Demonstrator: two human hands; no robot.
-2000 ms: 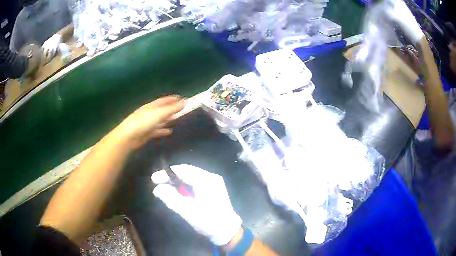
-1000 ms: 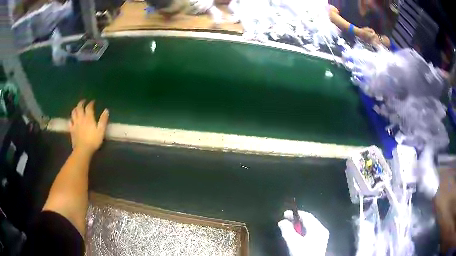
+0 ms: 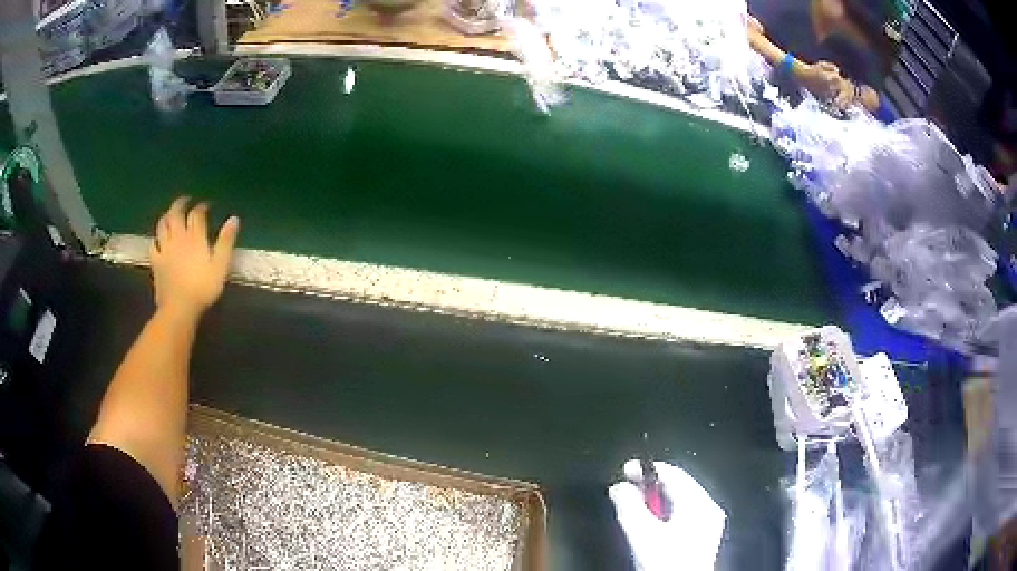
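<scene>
My bare left hand (image 3: 192, 259) lies with fingers spread on the pale edge rail (image 3: 446, 292) of the green belt, holding nothing. My gloved right hand (image 3: 672, 524) is over the dark bench at the lower right, closed on small red-handled pliers (image 3: 654, 496) with dark jaws pointing away. An open white housing (image 3: 823, 379) with a circuit board sits to the right of my right hand, against other white housings. White cords in clear plastic bags (image 3: 831, 507) trail toward me from it. A cardboard tray (image 3: 538, 535) of thin silver pins lies between my arms.
Another open white unit (image 3: 252, 81) with a bagged cord is on the green belt (image 3: 468, 178) at the far left. Bagged parts are heaped beyond the belt and at the right (image 3: 914, 212). Another person's hands (image 3: 820, 80) are at the upper right. A grey post stands at the left.
The view has swung left since two seconds ago, and my left hand has gone from near the housings to the rail. Over the last second, the unit on the belt has shifted right.
</scene>
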